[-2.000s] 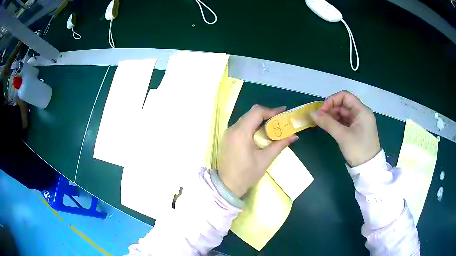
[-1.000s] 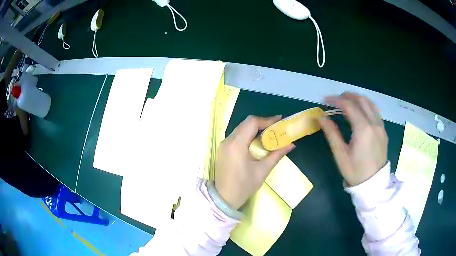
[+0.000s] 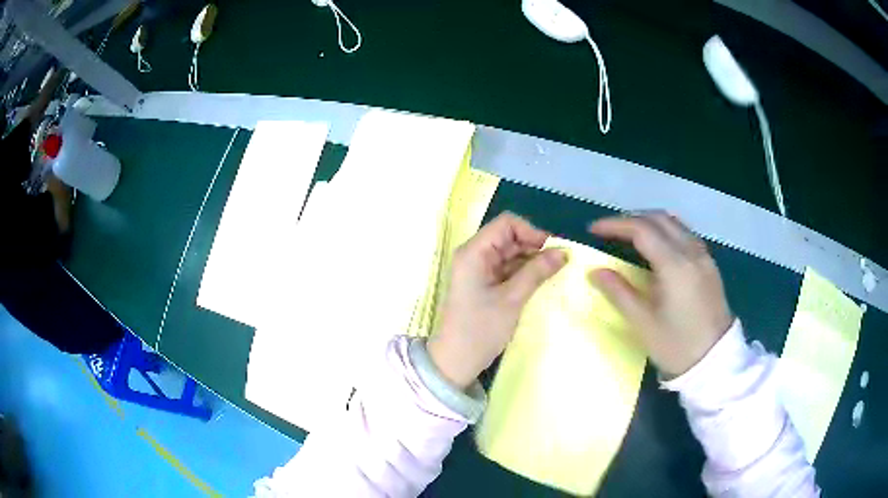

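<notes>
A pale yellow release liner [image 3: 570,389] hangs over the green bench top in front of me. My left hand [image 3: 492,292] pinches its upper left corner between thumb and fingers. My right hand [image 3: 662,292] is at its upper right edge, slightly blurred, with thumb and fingers apart and the thumb over the sheet. Whether a small label is on my right fingertips cannot be told. No handheld unit is in my hands.
White sheets [image 3: 341,263] lie left of my hands, and a separate yellow sheet [image 3: 823,360] lies at far right. Beyond the grey rail [image 3: 584,180], white units [image 3: 555,17] with straps lie on the belt. A white bottle [image 3: 90,167] stands at left near a person's arm.
The yellow-faced unit has left my hands. The liner is now raised in my left hand, and my right hand has come over its edge. Another white unit shows on the belt at upper right.
</notes>
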